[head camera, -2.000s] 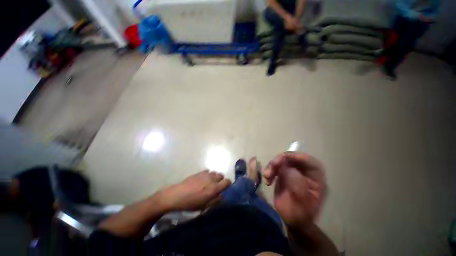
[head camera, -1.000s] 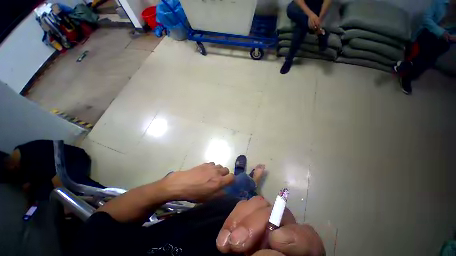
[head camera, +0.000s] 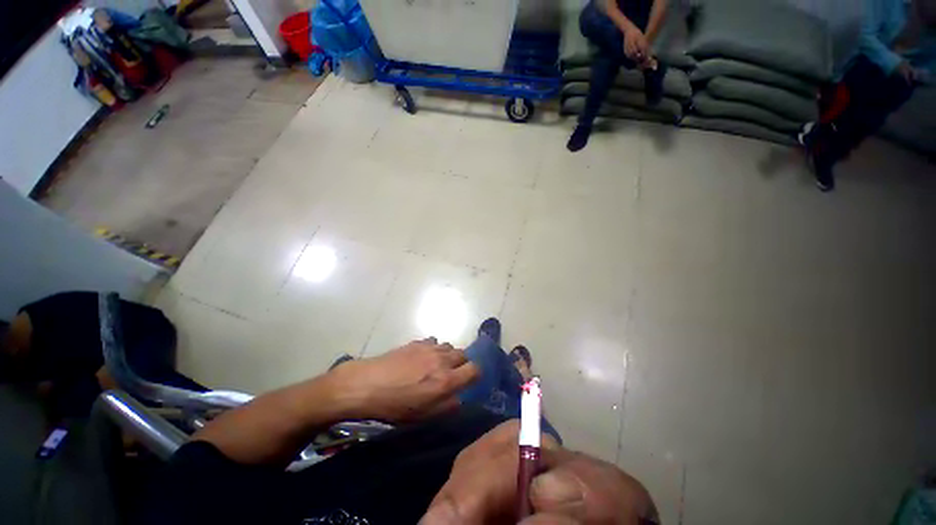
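Note:
A cigarette point(head camera: 530, 436) with white paper, a dark red filter end and a reddish, ashy tip points away from me. My right hand point(head camera: 544, 487) is close to the camera at the bottom and grips the filter end between its fingers; the picture's lower edge cuts it off. My left hand point(head camera: 416, 379) rests above my lap, left of the cigarette, back of the hand up. Its fingers are loosely bent and their undersides are hidden, so I cannot tell whether it holds anything.
Silver bent tubes point(head camera: 154, 420) lie beside my left arm, with a person in black point(head camera: 98, 333) beyond. A blue trolley point(head camera: 462, 80) carries a white tub. Two people sit by stacked grey-green sacks point(head camera: 754, 92). A red bucket point(head camera: 297, 34) stands at the back left.
My right hand has moved from beyond my lap to close below the camera, and the cigarette now stands more upright in view. My left hand has hardly moved.

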